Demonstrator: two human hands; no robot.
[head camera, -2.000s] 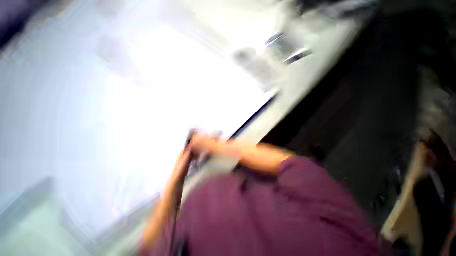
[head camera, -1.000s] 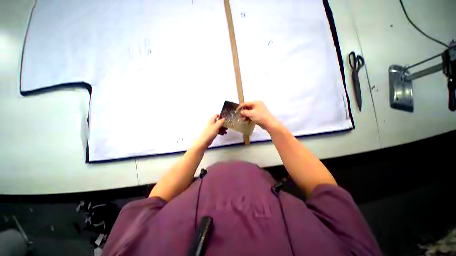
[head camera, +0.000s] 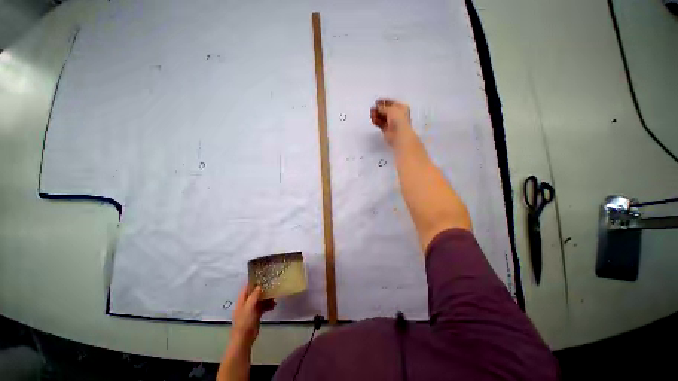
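Observation:
A large white paper marker (head camera: 186, 111) with thin marks and small circles lies on dark fabric, whose edge shows around it. A long wooden ruler (head camera: 323, 164) lies across the paper. My left hand (head camera: 249, 306) holds a small open box of pins (head camera: 278, 275) by its lower left corner, low over the paper near the front edge. My right hand (head camera: 390, 117) is stretched out over the paper, right of the ruler, with its fingers bunched. Whether a pin is between the fingertips is too small to tell.
Black-handled shears (head camera: 535, 227) lie on the table (head camera: 572, 134) to the right of the lay. A metal base plate with an arm (head camera: 618, 242) stands further right. A dark cable (head camera: 632, 89) runs along the table's right side.
My right hand has left the box and reached forward over the paper. My left hand has moved the box left and nearer to me. The view has shifted, showing the ruler's far end.

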